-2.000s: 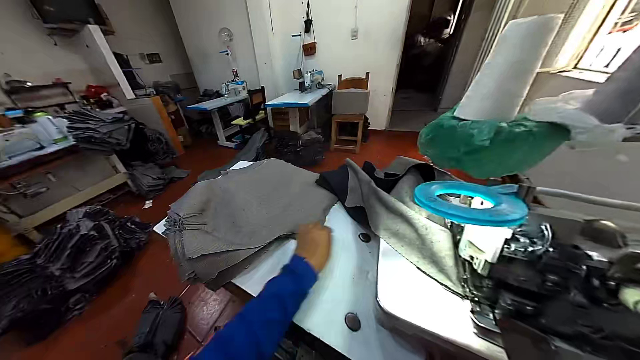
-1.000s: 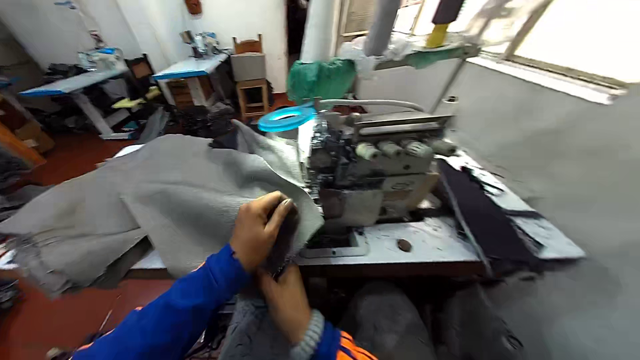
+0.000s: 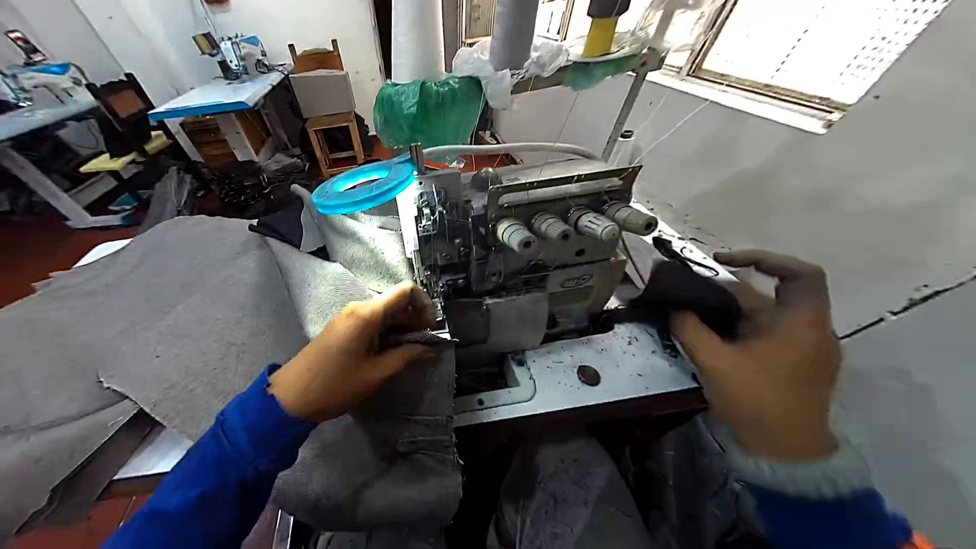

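Observation:
My left hand (image 3: 354,351) pinches the edge of a grey fabric piece (image 3: 404,427) right at the needle area of an overlock sewing machine (image 3: 526,252). The fabric hangs over the table's front edge. More grey fabric (image 3: 191,305) spreads to the left of the machine. At the right, my blurred right hand (image 3: 770,343) has its thumb and fingers around a dark piece of cloth (image 3: 690,297), on the machine table's right end. A blue translucent ring (image 3: 364,187) sits at the machine's upper left.
Thread cones, one wrapped in green plastic (image 3: 431,110), stand behind the machine. A grey wall (image 3: 862,213) with a window is close on the right. Farther back are another sewing table (image 3: 221,95) and a wooden chair (image 3: 332,114) with a box.
My right hand has moved right, away from my left hand at the machine, to the dark cloth. The view has turned far to the right since the oldest frame.

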